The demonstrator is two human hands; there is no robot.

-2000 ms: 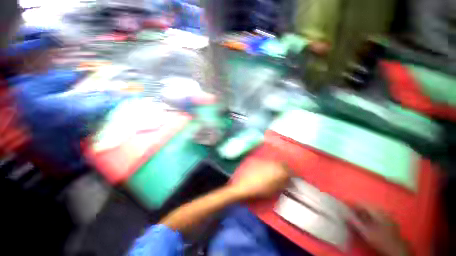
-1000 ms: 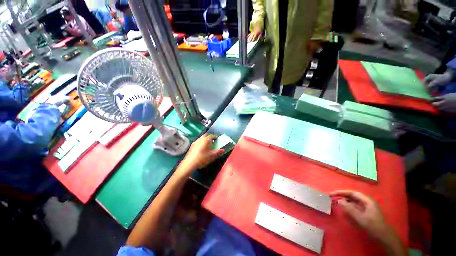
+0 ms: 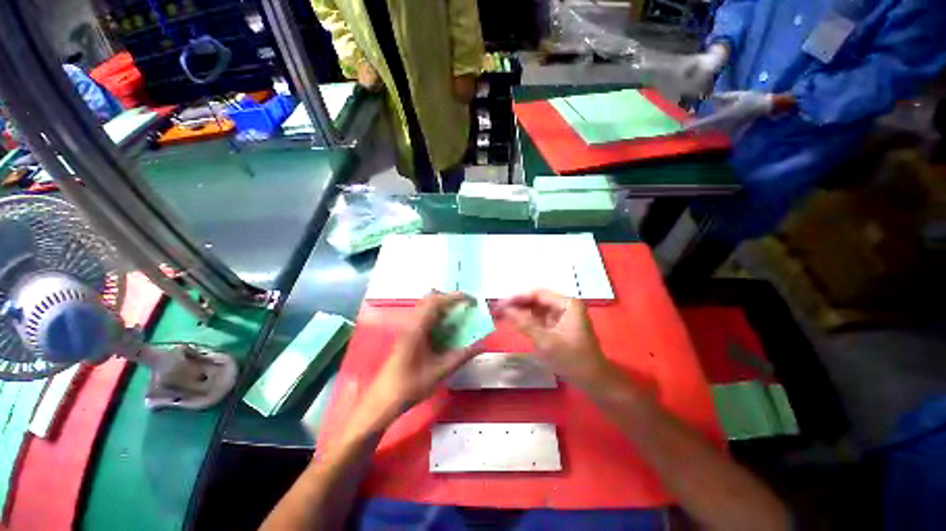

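My left hand (image 3: pixel 418 351) holds a pale green sheet (image 3: pixel 466 326) above the red mat (image 3: pixel 654 356). My right hand (image 3: pixel 557 330) is at the sheet's right corner with thumb and finger close together; whether a liner is between them cannot be told. Below the hands, a bare metal plate (image 3: pixel 502 371) lies on the mat, partly hidden by them. A second bare metal plate (image 3: pixel 495 448) lies nearer to me, fully visible. A row of covered plates (image 3: pixel 526 256), mostly glare-white, lies along the mat's far side.
A loose sheet stack (image 3: pixel 299 363) lies left of the mat. A plastic bag (image 3: pixel 370 221) and green bundles (image 3: pixel 574 201) are beyond it. A fan (image 3: pixel 62 317) and metal upright (image 3: pixel 135 187) stand at left. A black-edged tray (image 3: pixel 755 408) is low at right. A person in blue works at another bench.
My left hand has come from the loose stack to above the mat, bringing a green sheet. My right hand has moved in from the right to meet it. The view has turned right.
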